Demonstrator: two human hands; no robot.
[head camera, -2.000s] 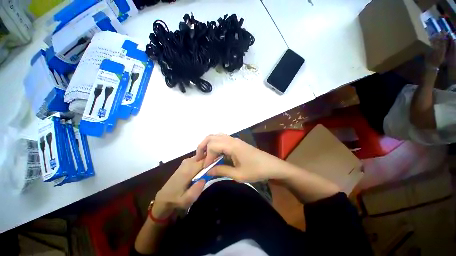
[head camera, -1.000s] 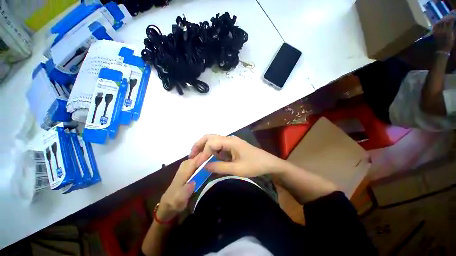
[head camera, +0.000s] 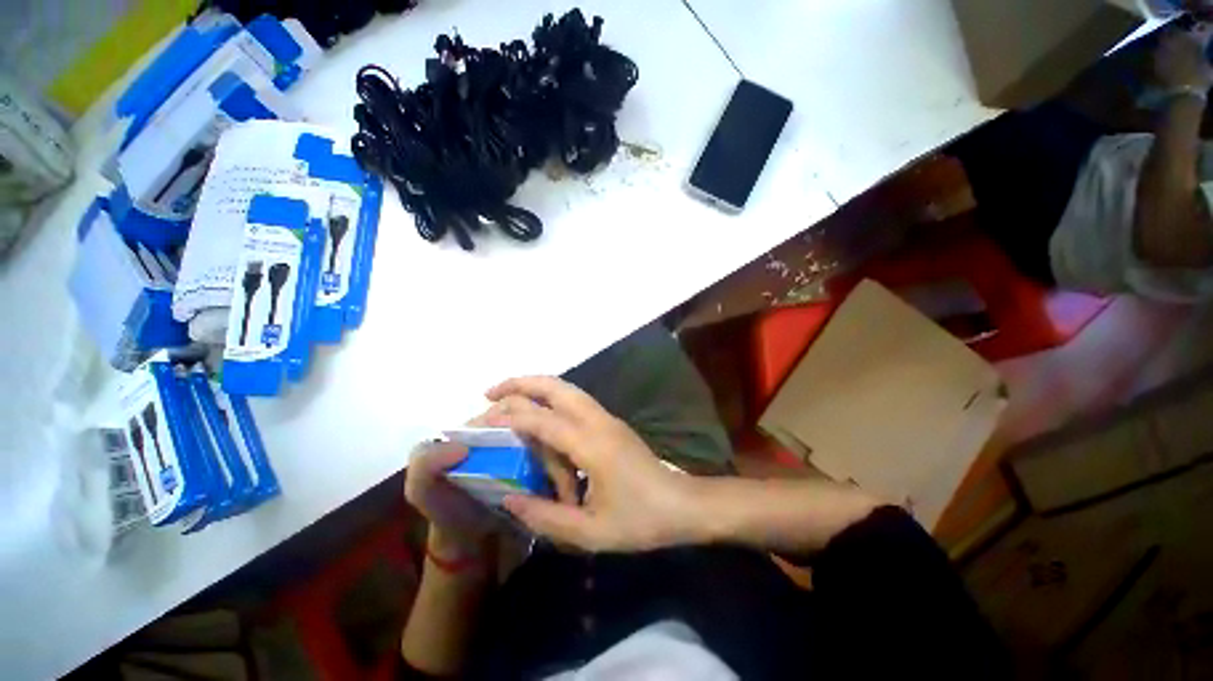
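A small blue and white retail box (head camera: 495, 462) is held between both hands above my lap, at the table edge. My left hand (head camera: 450, 495) grips its left side, with the thumb on the blue face. My right hand (head camera: 585, 466) holds its right side, fingers over the top and thumb below. The hands hide much of the box, so I cannot tell whether its ends are closed. A row of closed retail boxes (head camera: 200, 446) stands at the left. Flat box blanks (head camera: 273, 295) lie fanned behind them. A small pile of black coiled cables (head camera: 495, 127) lies on the table.
A smartphone (head camera: 740, 145) lies right of the cables. Loose stacks of blanks (head camera: 166, 146) lie back left, beside crumpled plastic (head camera: 83, 459) further forward. A brown carton (head camera: 1044, 47) and a seated person's arm (head camera: 1177, 173) are at right. Red stools (head camera: 785, 341) and cardboard (head camera: 889, 399) are below.
The box has turned from edge-on to show a broad blue face. My left hand has shifted left, and my right hand has spread around the box's right side. The view has shifted slightly.
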